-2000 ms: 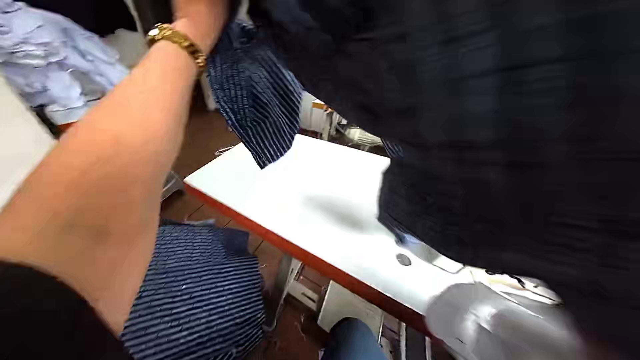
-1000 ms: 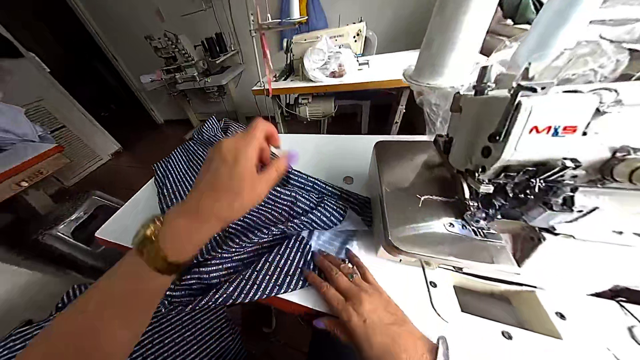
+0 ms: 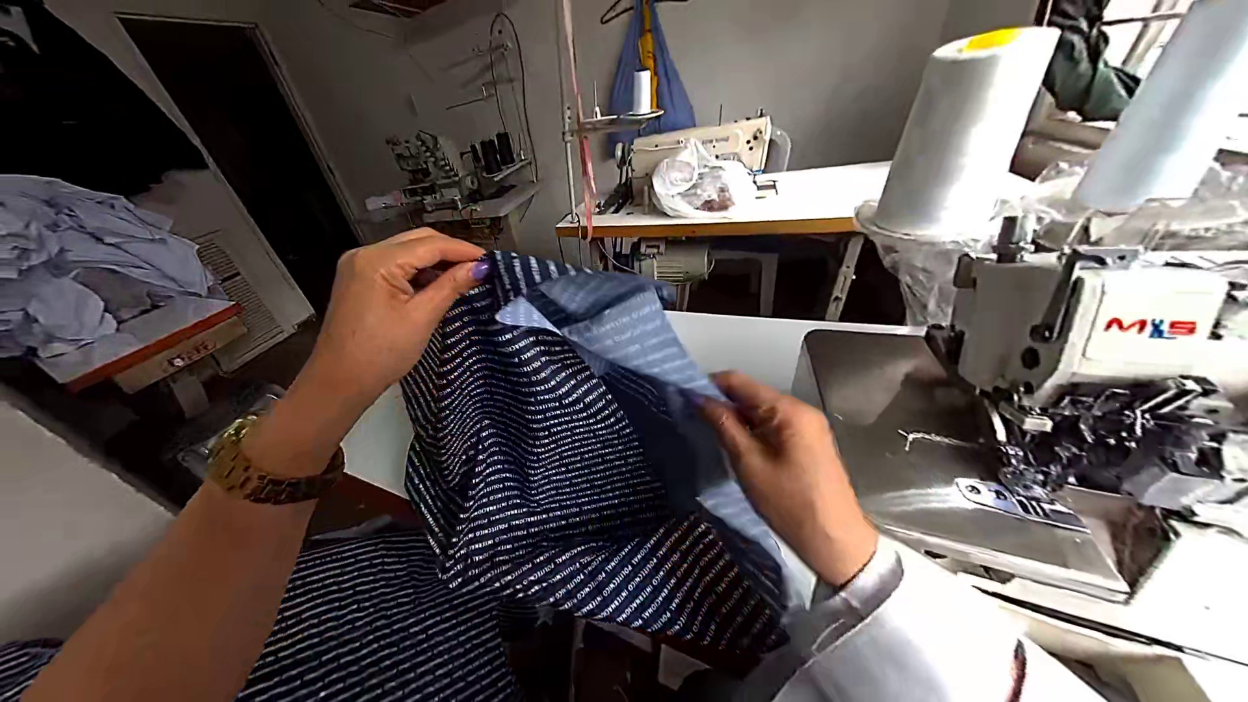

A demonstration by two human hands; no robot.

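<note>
A navy garment piece [image 3: 546, 429] with rows of white print hangs between my hands over the white table. My left hand [image 3: 400, 302], with a gold watch on its wrist, pinches the cloth's top corner between thumb and finger. Farther right, my right hand [image 3: 790, 458] holds the edge where the paler blue inner side [image 3: 634, 341] is folded out. The cloth's lower part hangs over the front table edge. More of the striped cloth [image 3: 390, 614] lies at my lap. Right of my right hand stands an overlock-type sewing machine [image 3: 1082, 351] with a metal bed plate [image 3: 877, 429].
Large white thread cones [image 3: 965, 136] stand behind the machine. Another sewing machine [image 3: 702, 156], partly under a plastic bag [image 3: 697, 185], sits on a back table [image 3: 819, 200]. At left, pale garments [image 3: 88, 263] are heaped on a table.
My right hand has come up from the cloth beside the machine bed and now holds its edge. My left hand, raised over the cloth a second ago, now grips its corner. The cloth is lifted and spread.
</note>
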